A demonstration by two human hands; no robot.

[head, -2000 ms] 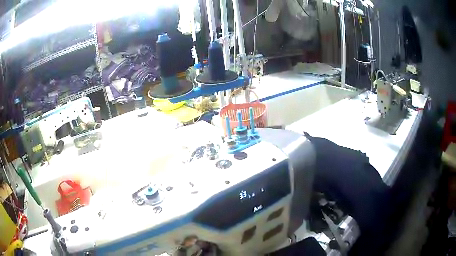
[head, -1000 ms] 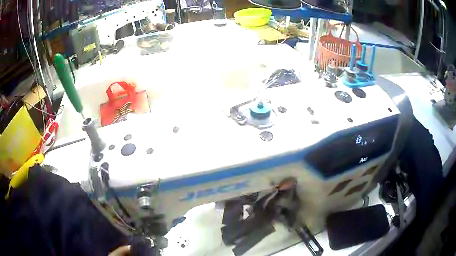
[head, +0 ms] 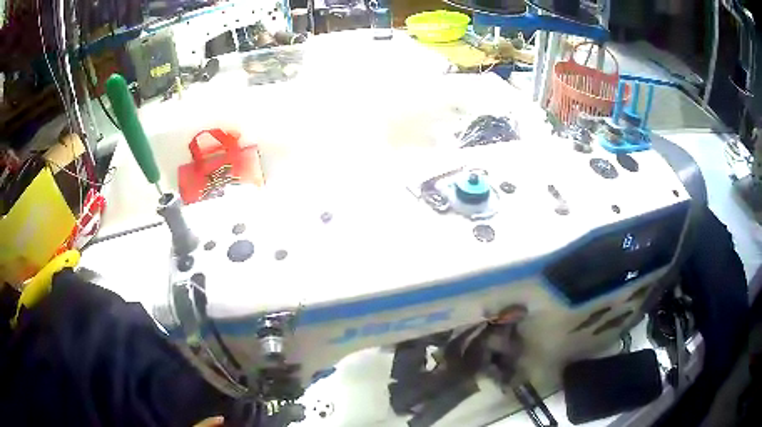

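The dark garment piece (head: 83, 359) is bunched at the lower left, against the left end of the white JACK sewing machine (head: 376, 275). A small bit of a finger of what looks like my left hand (head: 209, 422) shows at the bottom edge, beside the cloth. The rest of that hand is hidden or cut off, so its grip cannot be told. My right hand is not in view. The presser foot area (head: 280, 409) is dark and partly cut off. A silver tension knob (head: 271, 334) sits above it.
A green-handled tool (head: 134, 129) stands in the head's left post. Dark strips (head: 434, 375) hang under the arm, near a black flat rectangle (head: 614, 384). Yellow-handled snips (head: 46, 283) lie far left. A red bag (head: 221, 167) and an orange basket (head: 585, 92) are behind the head.
The view has swung down and left from the workshop to the machine, bringing the garment and a finger into view. Over the last second, the scene has shifted slightly right in the picture.
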